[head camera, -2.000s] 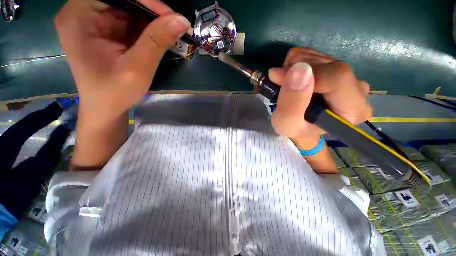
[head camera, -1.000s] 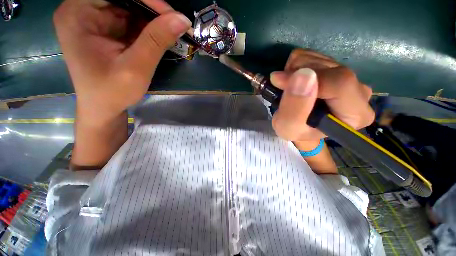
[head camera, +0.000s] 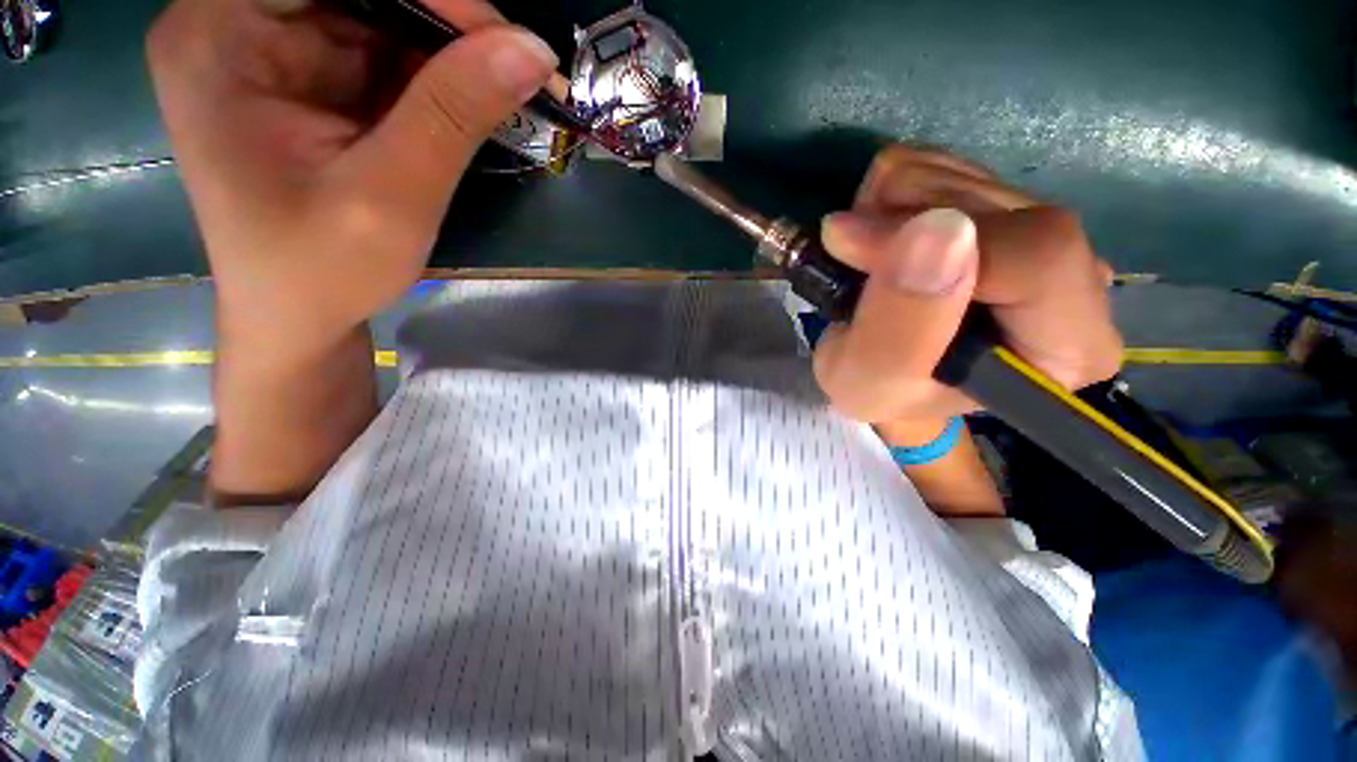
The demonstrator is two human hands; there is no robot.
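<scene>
A shiny silver round shell (head camera: 637, 78) with wires inside lies on the green bench, over a small pale pad (head camera: 713, 128). A battery (head camera: 524, 142) with a yellow-orange end lies at its left, partly behind my left thumb. My left hand (head camera: 350, 142) holds a thin dark tool, likely tweezers (head camera: 548, 107), with its tip near the shell's lower left rim. My right hand (head camera: 975, 283) holds the soldering iron (head camera: 1101, 447) by its black and yellow handle. The iron's tip is at the shell's lower rim; whether it touches cannot be told.
Another shell (head camera: 21, 27) is cut off at the top left corner. A thin solder wire (head camera: 104, 179) runs across the green bench (head camera: 1042, 75) at the left. Wrapped boxes (head camera: 90, 670) stand below left. A person in blue (head camera: 1235, 655) is at the lower right.
The iron and my right hand have shifted slightly right. My left hand has moved slightly left. Dark-clothed legs at the left have gone, and a person in blue has come in at the lower right.
</scene>
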